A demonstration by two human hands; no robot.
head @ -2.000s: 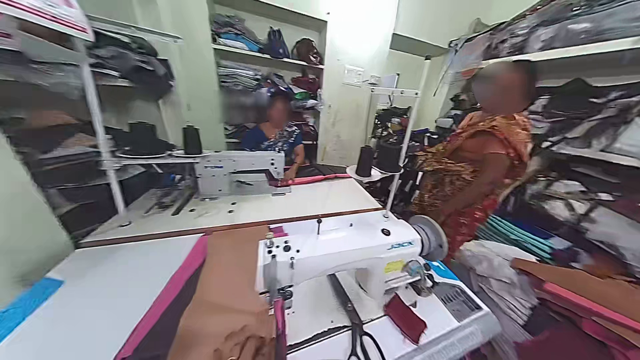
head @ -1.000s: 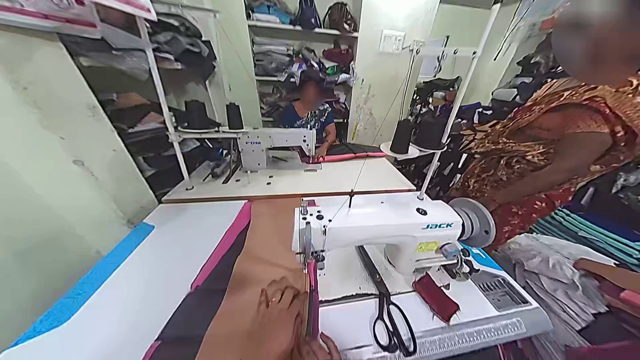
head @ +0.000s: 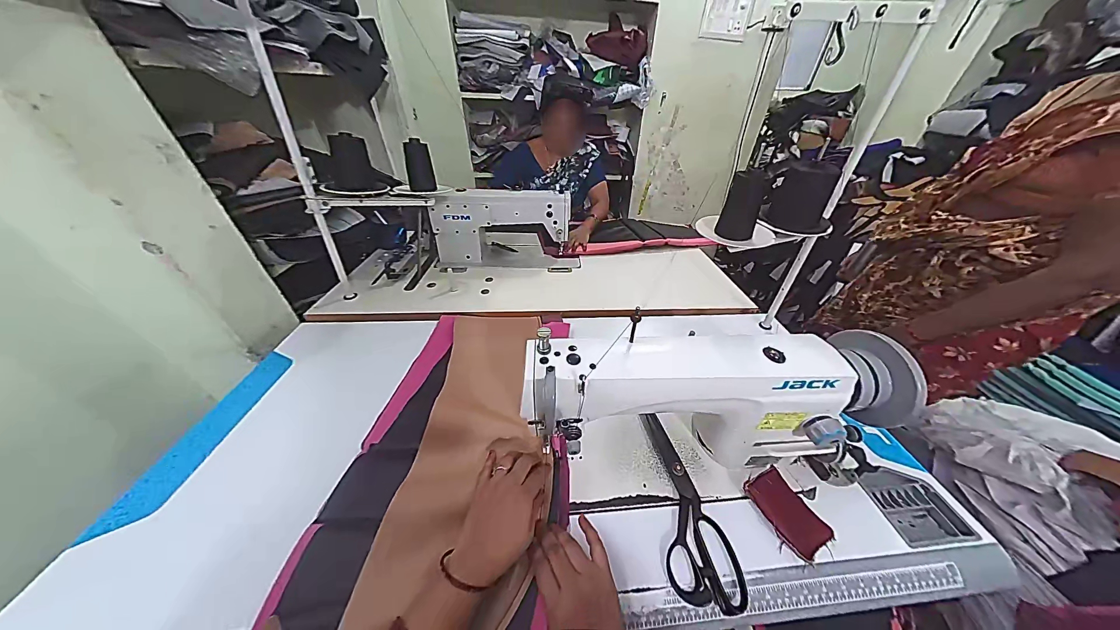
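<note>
My left hand, with a ring and a bracelet, lies on the tan fabric just in front of the needle area of the white Jack sewing machine. My right hand rests at the seam edge, nearer to me, its fingers on the dark and pink strip. Dark fabric with pink edging extends to the left of the tan piece. Fabric shears with black handles lie to the right of my hands, and a maroon fabric scrap lies beyond them.
Behind stands a second sewing machine, where a person handles black and pink fabric. Another person is at the right. Black thread cones stand on a holder. A ruler runs along the table's front edge; piled cloth lies right.
My right hand has come into view by the seam beside my left hand. My left hand is farther forward, near the needle area. The view has shifted.
</note>
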